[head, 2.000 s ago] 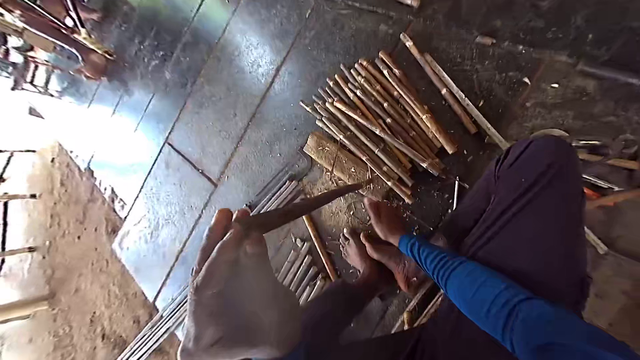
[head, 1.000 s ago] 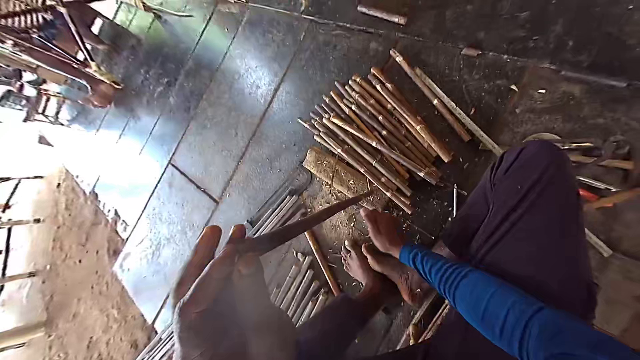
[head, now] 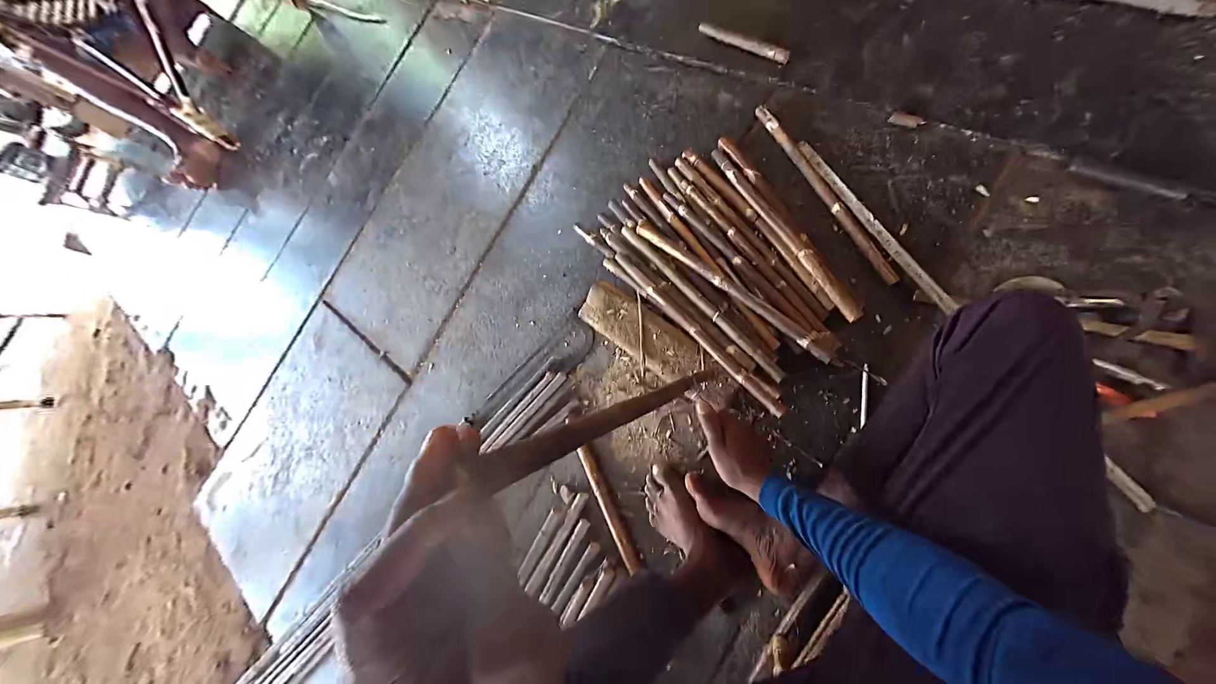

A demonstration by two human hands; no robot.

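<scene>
My left hand [head: 446, 560], large and blurred at the lower left, grips the thick near end of a brown wooden stick [head: 589, 423]. The stick slants up to the right, and its narrow far end reaches my right hand [head: 731, 446]. That hand, below a blue sleeve, has its fingers at the tip; whether they close on the stick or on a small tool is not visible. Just beyond lie a wooden block [head: 632, 328] and wood shavings [head: 655, 427]. A pile of cut, jointed cane pieces [head: 722, 256] covers the floor behind them.
Bare feet [head: 679, 513] are close under my right hand. Greyish sticks [head: 565, 556] lie between my left hand and the feet, with long thin rods [head: 304, 646] at the lower left. Tools and wood pieces [head: 1140, 332] are beyond the right knee. Another person's hand [head: 199, 161] shows at upper left.
</scene>
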